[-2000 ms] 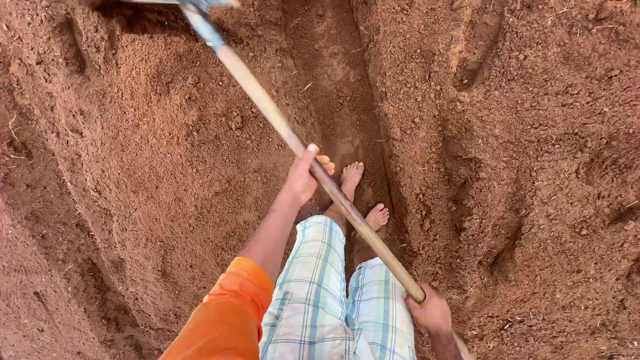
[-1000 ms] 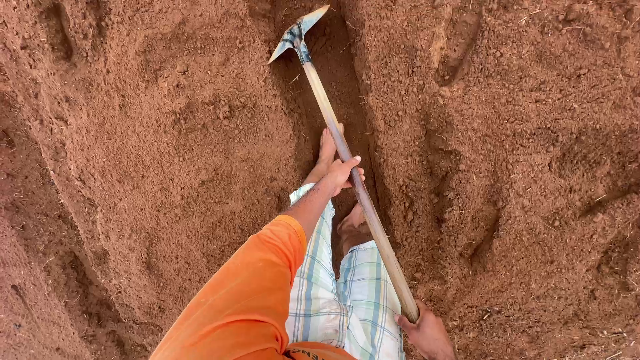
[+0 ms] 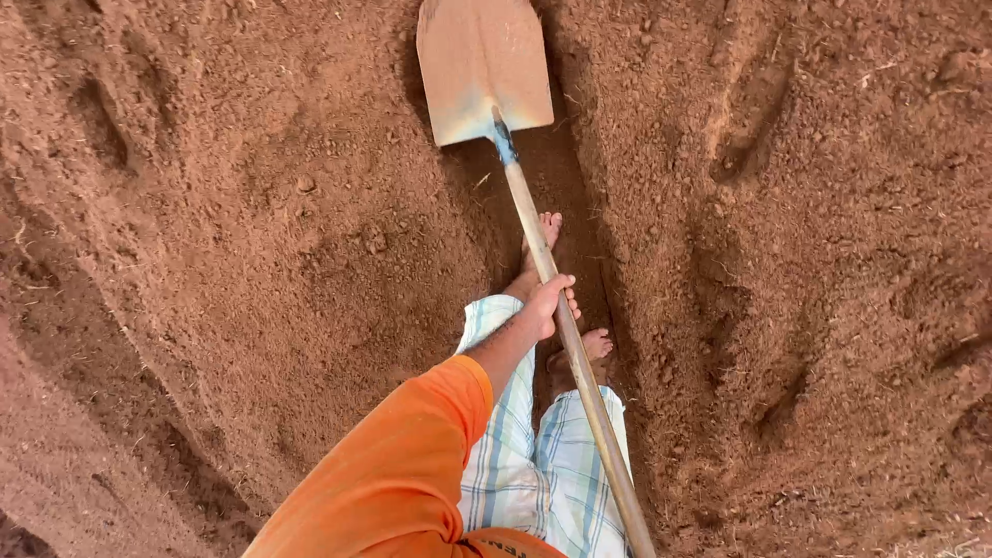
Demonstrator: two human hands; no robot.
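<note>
A long-handled shovel runs from the top centre down to the bottom edge. Its soil-stained metal blade lies flat to view over a narrow trench, joined by a blue socket to the wooden shaft. My left hand is wrapped around the middle of the shaft, above my bare feet. My right hand is out of the frame, where the shaft's lower end passes beyond the bottom edge.
The trench in reddish-brown soil holds both my feet, one further forward. Loose soil rises on its left side, and on the right the soil has several hollows and bits of dry straw.
The shovel's blade has turned from nearly edge-on to broad side in view. My right hand, on the shaft's lower end a second ago, has left the view. My left hand still holds the shaft.
</note>
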